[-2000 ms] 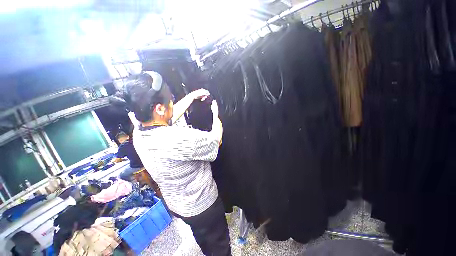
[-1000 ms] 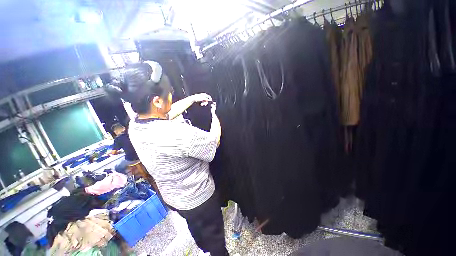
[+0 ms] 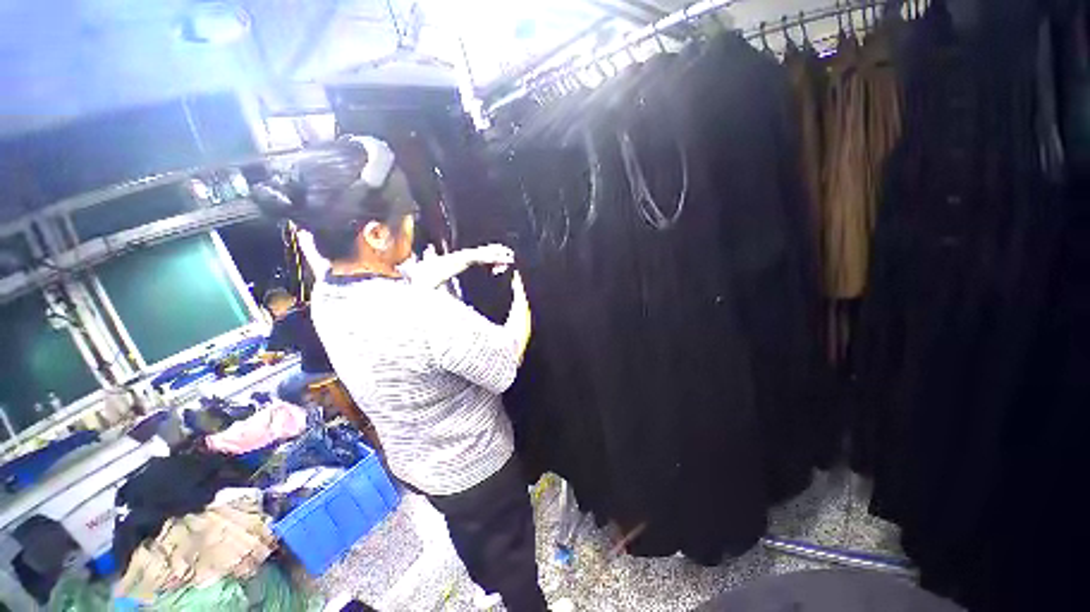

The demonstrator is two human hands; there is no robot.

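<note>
Neither of my hands is in the picture. Nearest in front of me, black garments [image 3: 669, 347] hang in a dense row on hangers from a metal rail [image 3: 634, 36]. Brown garments [image 3: 858, 179] hang between the black ones at the right. Thin pale loops [image 3: 655, 197] hang against the black cloth. More black garments [image 3: 980, 299] fill the right side. A person in a striped top [image 3: 418, 371] stands at the left end of the row, both hands raised at the black cloth. What those hands hold is too small to tell.
A blue bin [image 3: 337, 514] holding cloth stands on the speckled floor [image 3: 412, 556]. Piles of beige [image 3: 197, 544], black, pink and green cloth lie left of it. Another person [image 3: 287, 329] is farther back near the windows. A metal rack bar [image 3: 837, 554] runs low under the garments. A dark rounded shape [image 3: 825, 592] is at the bottom edge.
The standing person's raised hands have shifted slightly at the cloth. The view has moved a little, and more green cloth shows at lower left.
</note>
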